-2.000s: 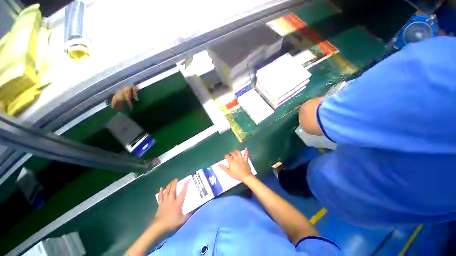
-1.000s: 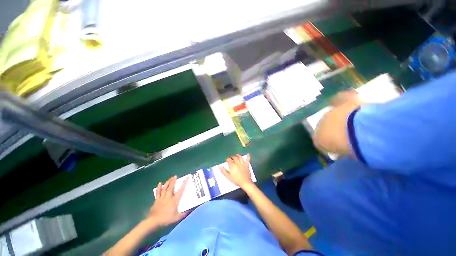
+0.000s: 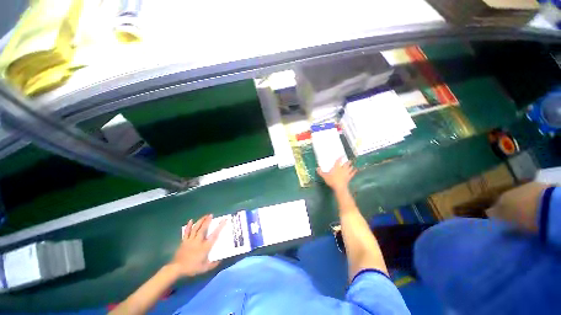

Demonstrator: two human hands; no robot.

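Observation:
White product boxes with a blue band between them (image 3: 270,227) lie in a flat row on the green ledge in front of me. My left hand (image 3: 200,247) rests on the left end of this row, fingers spread. My right hand (image 3: 337,175) reaches forward to the near end of a white box with a blue far end (image 3: 329,147). Its fingers touch that box; whether they grip it is unclear. This box lies beside a stack of white boxes (image 3: 378,120) on the taped board.
A grey-white row of boxes (image 3: 46,264) is at the ledge's left end. A box (image 3: 123,134) is on the conveyor behind a metal strut (image 3: 92,147). A dark-topped stack (image 3: 344,74) stands under the shelf edge. Another person's arm (image 3: 523,203) and an orange-centred roll (image 3: 505,144) are right.
My right hand has left the row of boxes and moved forward and right to the box by the stack. My left hand stays on the row. The other person's arm has moved right.

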